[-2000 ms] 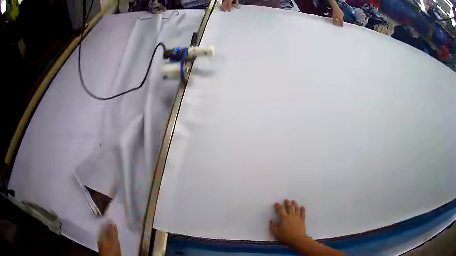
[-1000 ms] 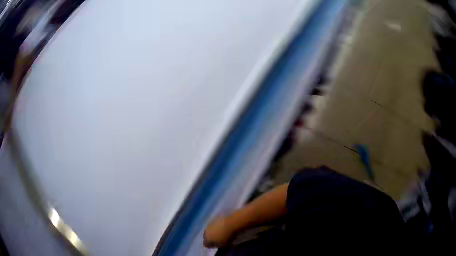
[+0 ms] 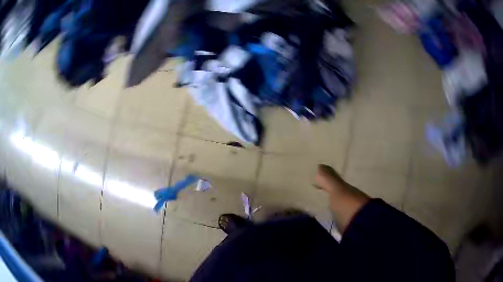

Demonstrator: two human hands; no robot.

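Note:
With no table work in front of me, a heap of fabric offcuts [image 3: 276, 60] in dark, blue, white and grey lies on the floor at the top of the blurred view. My right hand [image 3: 329, 182] hangs over the floor right of centre, below the heap and apart from it, at the end of a dark sleeve. Nothing is clearly seen in it, and its fingers are too blurred to tell. My left hand is not in view.
The tiled floor [image 3: 220, 157] shows a blue scrap [image 3: 174, 193] and small white scraps [image 3: 203, 185]. More offcuts [image 3: 466, 77] lie at the right. A shoe [image 3: 231, 221] shows low centre. The table's blue edge [image 3: 19, 261] is at bottom left.
The view has swung from the white cloth on the table to the floor and offcuts. The table is now only at the bottom left corner. My right hand has left the table side.

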